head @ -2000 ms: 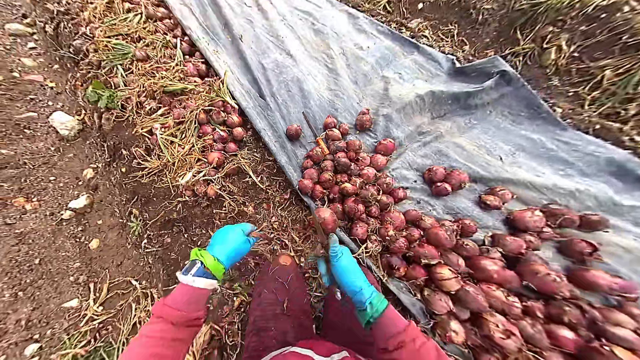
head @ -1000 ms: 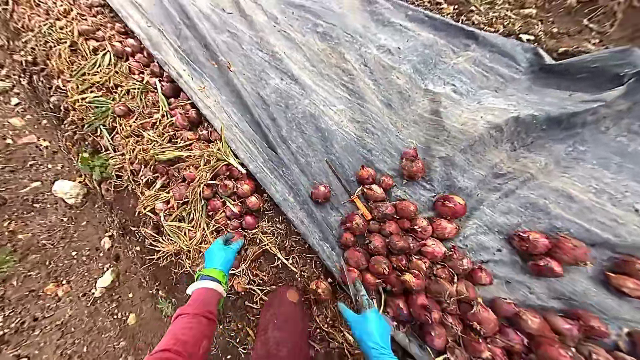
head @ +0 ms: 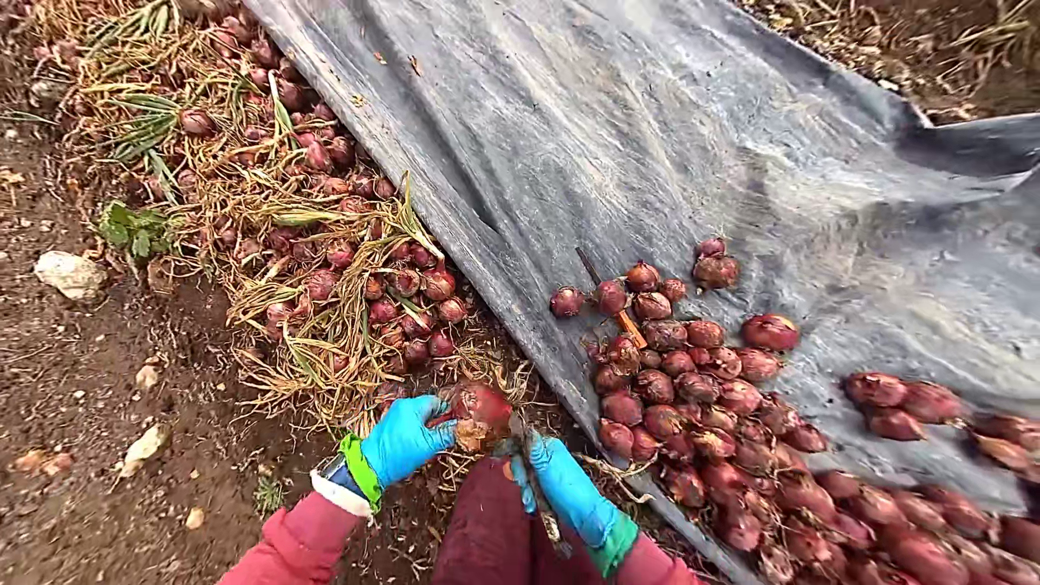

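My left hand (head: 410, 439), in a blue glove, grips the side of a red onion (head: 481, 410) in front of my knees. My right hand (head: 569, 487), also gloved in blue, is shut on a knife (head: 539, 487), whose dirty blade reaches the onion's right side. Right of my hands, a heap of red onions (head: 699, 386) lies on a grey plastic sheet (head: 520, 162). Among these onions lies a second tool with an orange handle (head: 630, 328) and a thin dark blade.
Red onions with dry tops (head: 325, 284) lie in a row on the soil left of the sheet. Pale stones (head: 71, 275) and a small green weed (head: 132, 230) are at the far left. Straw-like plant remains (head: 918, 49) lie beyond the sheet at the upper right.
A second ago my left hand was down by the onion row and apart from my right; now it holds an onion against the knife, the two hands close together.
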